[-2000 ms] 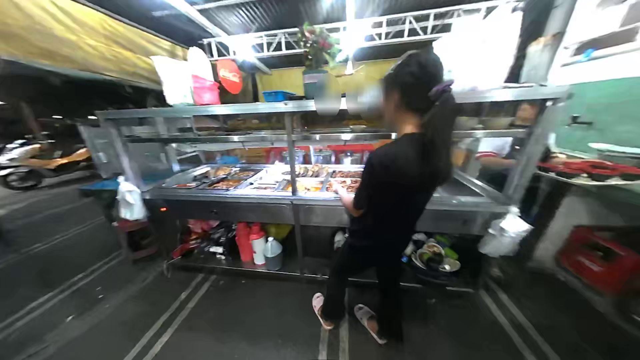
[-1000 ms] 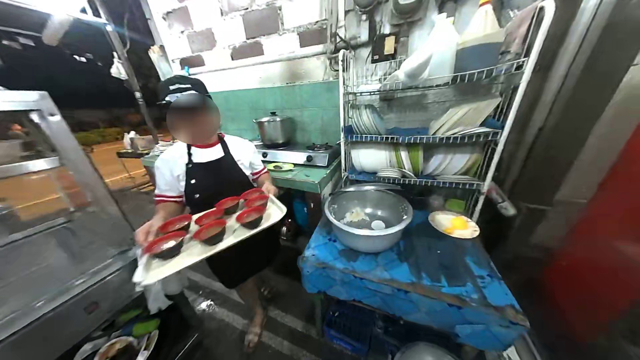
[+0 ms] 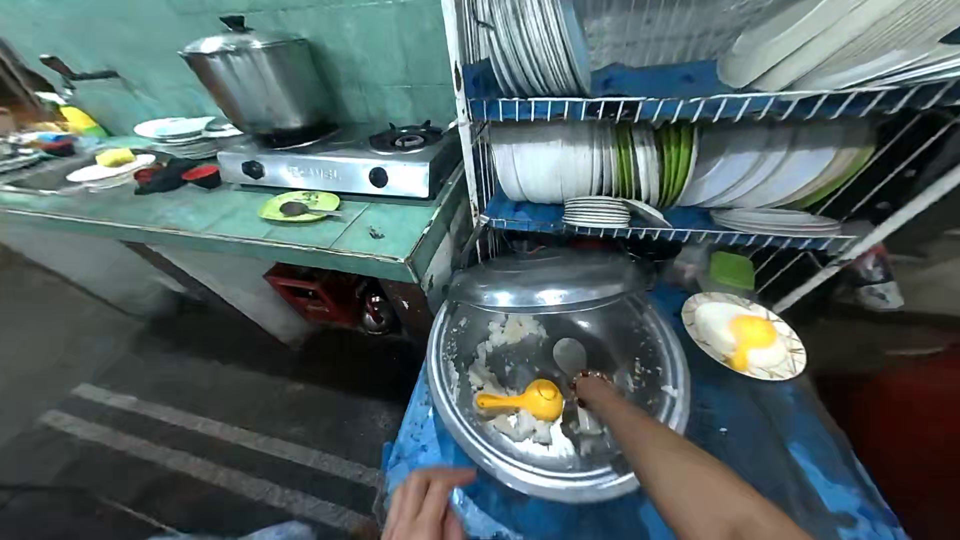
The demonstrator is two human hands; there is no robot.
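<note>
A large metal basin (image 3: pixel 442 375) stands on a table covered in blue plastic (image 3: pixel 735 457), with white cooked rice (image 3: pixel 517 330) stuck to its inside. A yellow plastic scoop (image 3: pixel 536 400) lies in it, beside a pale serving spoon (image 3: pixel 570 356). My right hand (image 3: pixel 592 386) reaches into the basin at that spoon; its fingers are mostly hidden, so its hold is unclear. A metal lid (image 3: pixel 551 281) leans over the basin's far rim. My left hand (image 3: pixel 429 499) is at the table's near left edge, left of the basin, fingers slightly bent, holding nothing.
A patterned plate (image 3: pixel 795 349) with a yellow item sits right of the basin. Behind stands a wire rack (image 3: pixel 660 109) with many plates. On the green tiled counter (image 3: pixel 375 236) at left are a gas stove (image 3: pixel 330 169), a lidded pot (image 3: pixel 259 82) and a green plate (image 3: pixel 274 206).
The view has turned to and come closer to the basin. Both my hands have come into view, the right one in the basin. The person with the tray of red bowls is out of view.
</note>
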